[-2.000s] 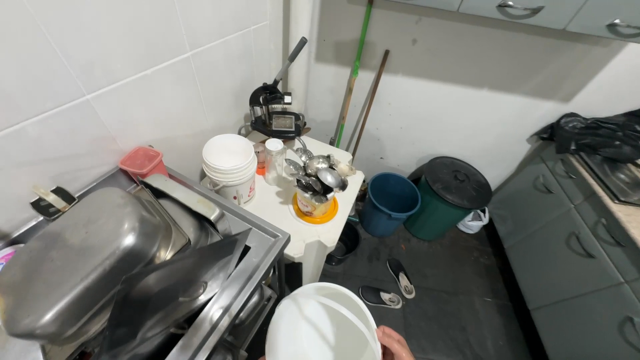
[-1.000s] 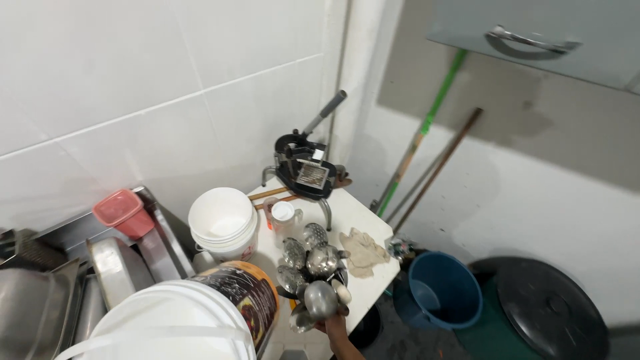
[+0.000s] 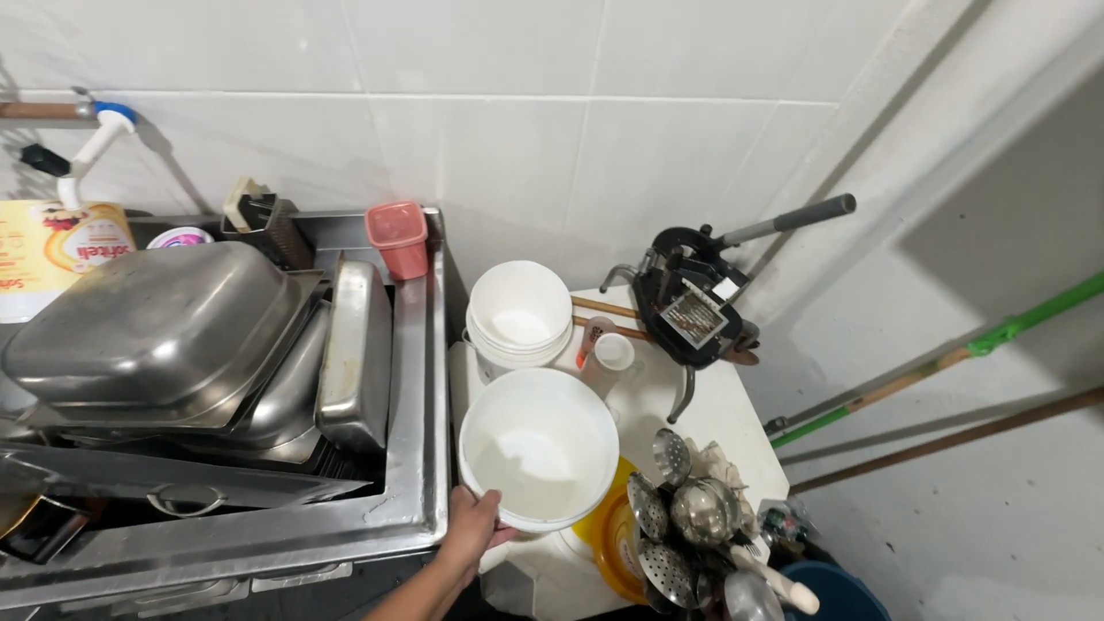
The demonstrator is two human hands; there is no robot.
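My left hand (image 3: 474, 528) grips the lower-left rim of an empty white plastic bucket (image 3: 539, 448) at the front of the white table. Behind it stand nested white buckets (image 3: 520, 306). To its right, a bunch of metal ladles and skimmers (image 3: 690, 526) stands upright beside an orange-yellow lid (image 3: 617, 548); whatever holds their handles is hidden. My right hand is out of view. A clear plastic jug or cup (image 3: 611, 358) and a black lever-handled cutter with a metal grid (image 3: 694, 315) are further back on the table.
At left, a steel sink (image 3: 414, 414) holds stacked metal pans (image 3: 164, 336); a red plastic container (image 3: 399, 240) sits on its back corner. A green pole (image 3: 1018, 328) and a brown pole (image 3: 949, 431) lean at right, above a blue bin (image 3: 837, 591).
The view has swung left toward the sink. The white bucket, earlier nearer the camera, is now beside the nested buckets. The hand at the metal utensils one second ago is gone from view.
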